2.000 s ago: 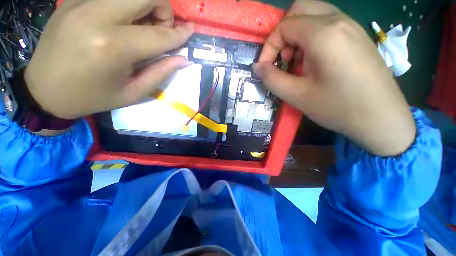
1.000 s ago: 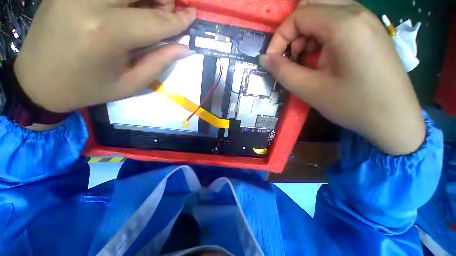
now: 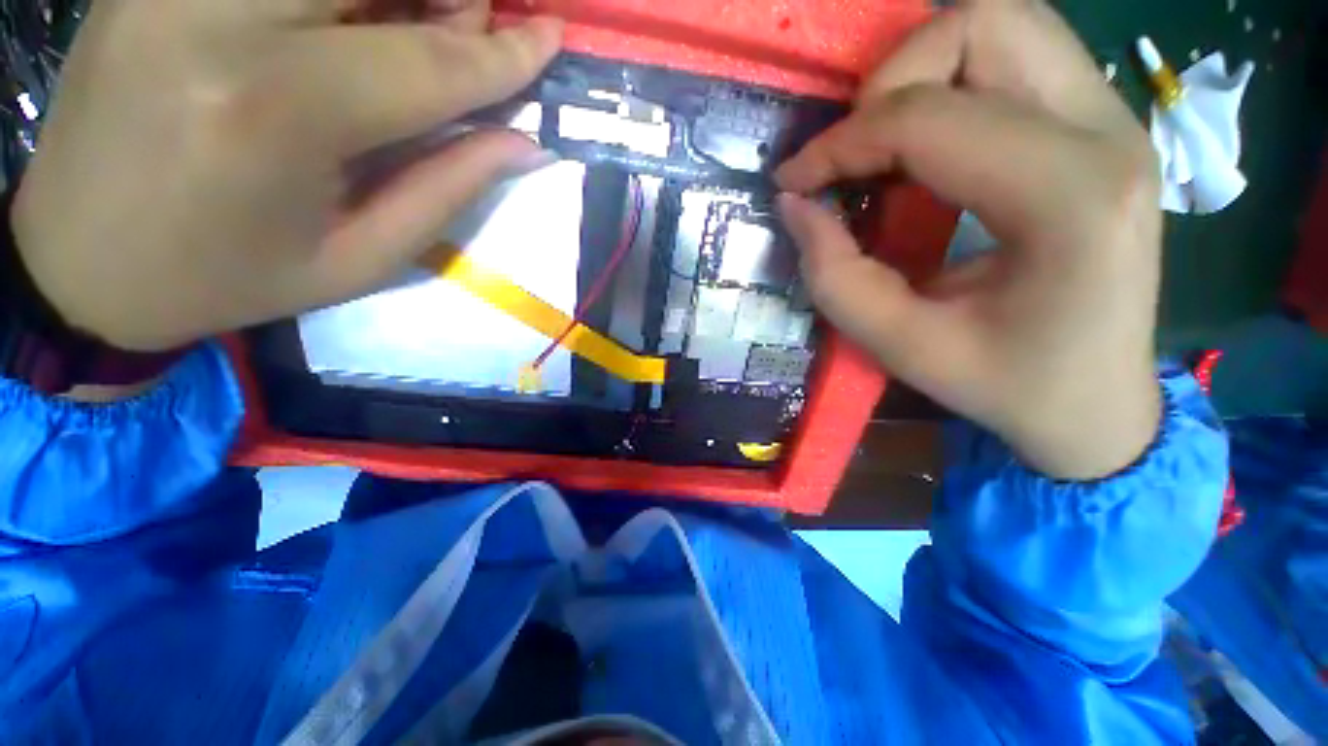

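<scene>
An open tablet point(image 3: 626, 411) lies in a red foam tray point(image 3: 554, 469). A thin black flex cable point(image 3: 663, 166) stretches across the tablet's upper part between my hands. My left hand point(image 3: 248, 175) covers the tablet's upper left and pinches the strip's left end between thumb and forefinger. My right hand point(image 3: 990, 219) has thumb and forefinger closed at the strip's right end. A yellow-orange flex cable point(image 3: 539, 316) lies diagonally over the white battery point(image 3: 423, 343). Thin red wires point(image 3: 605, 281) cross it. The mainboard point(image 3: 750, 313) is on the right.
A white scrap point(image 3: 1203, 139) with a yellow bit lies on the green bench point(image 3: 1078, 37) at upper right. A dark pile point(image 3: 18, 124) is at the far left edge. A red cord point(image 3: 1231, 503) shows beside my right sleeve.
The right fingertips have moved slightly right and their grip has shifted at the strip's end. My left hand has moved slightly left. The white scrap appears further right.
</scene>
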